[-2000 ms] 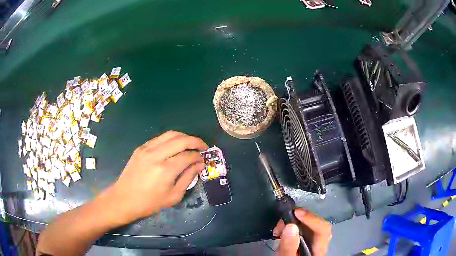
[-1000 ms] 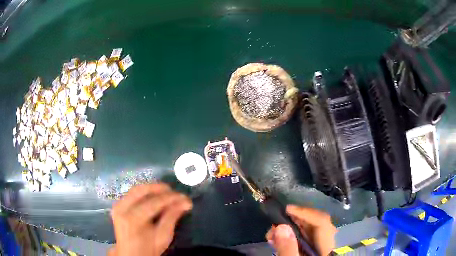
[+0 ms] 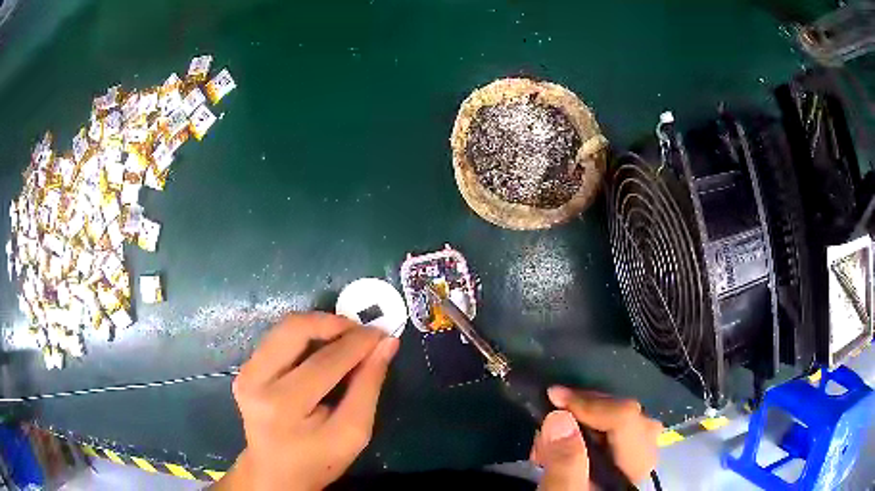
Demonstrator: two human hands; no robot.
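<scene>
A small circuit board in a pinkish-white rimmed housing lies on the bench, with an orange patch inside. A flat black panel adjoins its near side. My right hand holds a soldering iron like a pen. The iron's tip is over the board; exact contact is too small to tell. A white disc with a dark square lies left of the board. My left hand is pinched at the disc's near edge. A thin solder wire runs from the left into it; its end is not distinct.
A pile of small white squares with orange-yellow edges covers the far left. A round tan bowl of grey granules stands beyond the board. Right of it are a black fan and a pale tray. A blue stool stands past the near edge.
My left hand has left the board and now pinches beside the disc, with the wire running to it. The iron has moved left from the bare bench onto the board area. The view has shifted.
</scene>
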